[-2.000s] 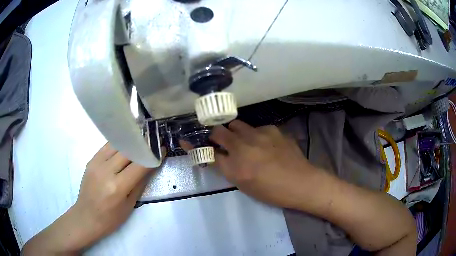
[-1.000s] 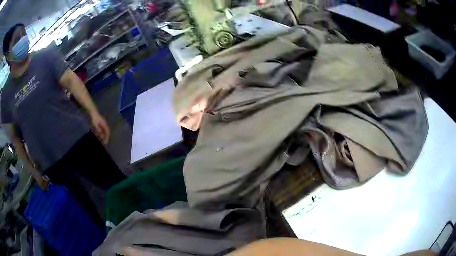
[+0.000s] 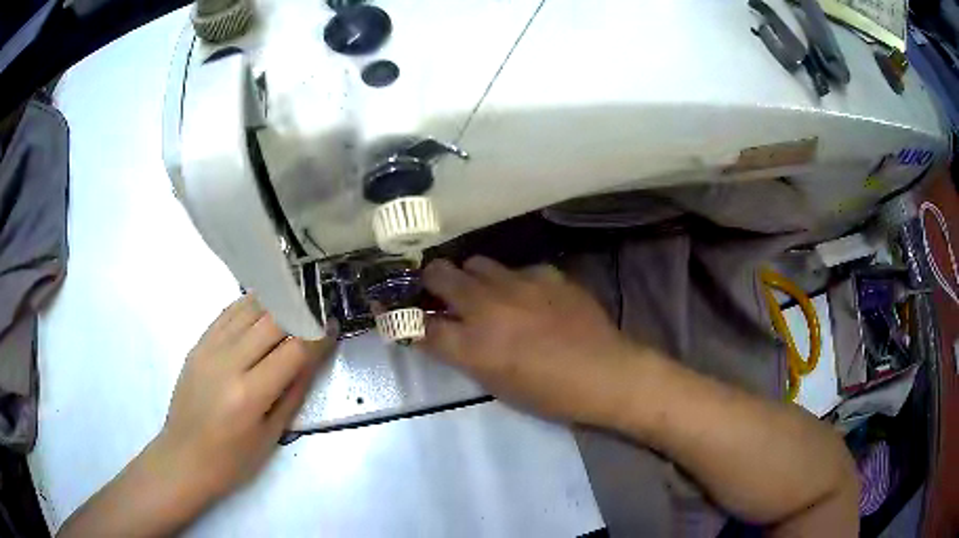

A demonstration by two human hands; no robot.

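Note:
The white sewing machine arm (image 3: pixel 589 116) spans the top of the view. Grey-brown garment fabric (image 3: pixel 684 284) lies under the arm and hangs over the front edge at the right. My left hand (image 3: pixel 237 384) lies flat on the bed left of the presser foot (image 3: pixel 342 299), its fingertips hidden behind the machine head. My right hand (image 3: pixel 526 326) is right of the foot, fingers curled down by the lower cream knob (image 3: pixel 402 325), over dark fabric under the arm. The head and knobs hide what the fingertips touch.
Orange scissor handles (image 3: pixel 794 326) lie right of the fabric. An accessories box (image 3: pixel 881 326) is at the far right. Snips (image 3: pixel 804 47) rest on the arm top. More grey fabric (image 3: pixel 32 263) hangs at the left edge. A white cord (image 3: pixel 939 247) is at far right.
One second ago the view showed a fabric heap and a person at the left; now it is back on the machine. Compared with two seconds ago, both hands are in nearly the same places.

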